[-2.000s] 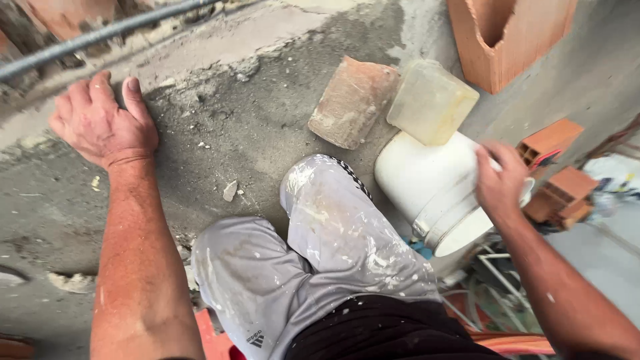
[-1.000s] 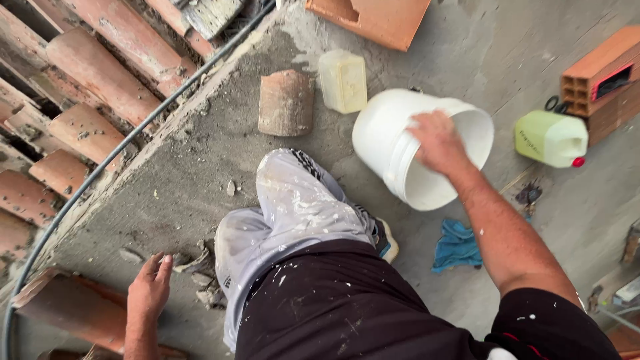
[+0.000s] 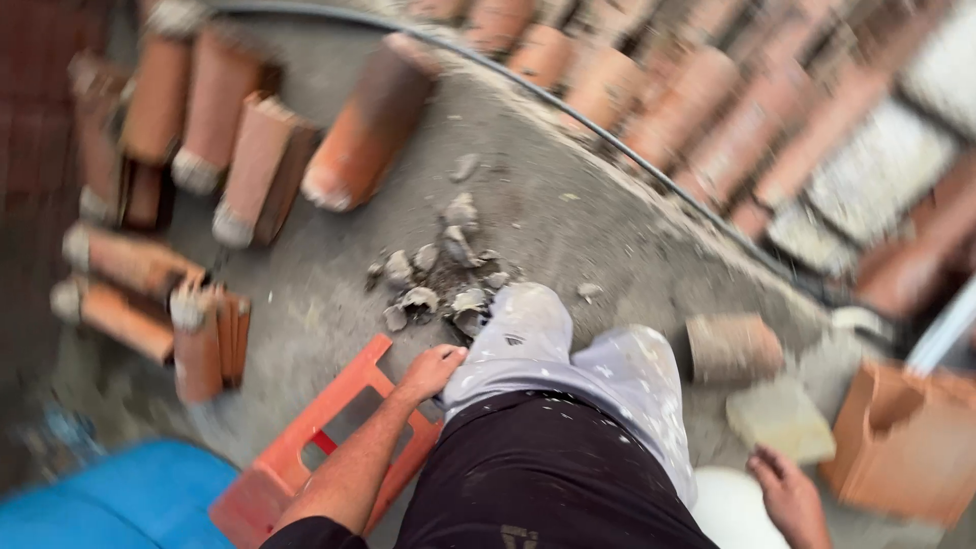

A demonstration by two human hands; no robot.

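Note:
My left hand [image 3: 435, 372] rests beside my left thigh, near an orange plastic frame [image 3: 284, 465] on the ground, with nothing seen in its grip. At the lower right, my right hand [image 3: 785, 488] hangs next to a white plastic bucket [image 3: 728, 507], its fingers a little apart and holding nothing. A pale plastic container [image 3: 781, 419] lies just above that hand, with a short piece of clay roof tile [image 3: 732, 348] beyond it. Broken mortar pieces [image 3: 427, 282] are heaped in front of my knees.
Clay roof tiles [image 3: 374, 126] stand in stacks at the left. A grey cable [image 3: 587, 126] runs along the roof edge, with laid tiles [image 3: 679, 99] behind it. A hollow clay block [image 3: 911, 450] is at the right, and something blue [image 3: 130, 496] fills the lower left corner.
The view has swung round to the left. My right hand, over the bucket's mouth a second ago, is now beside the bucket. The left hand is now by my thigh.

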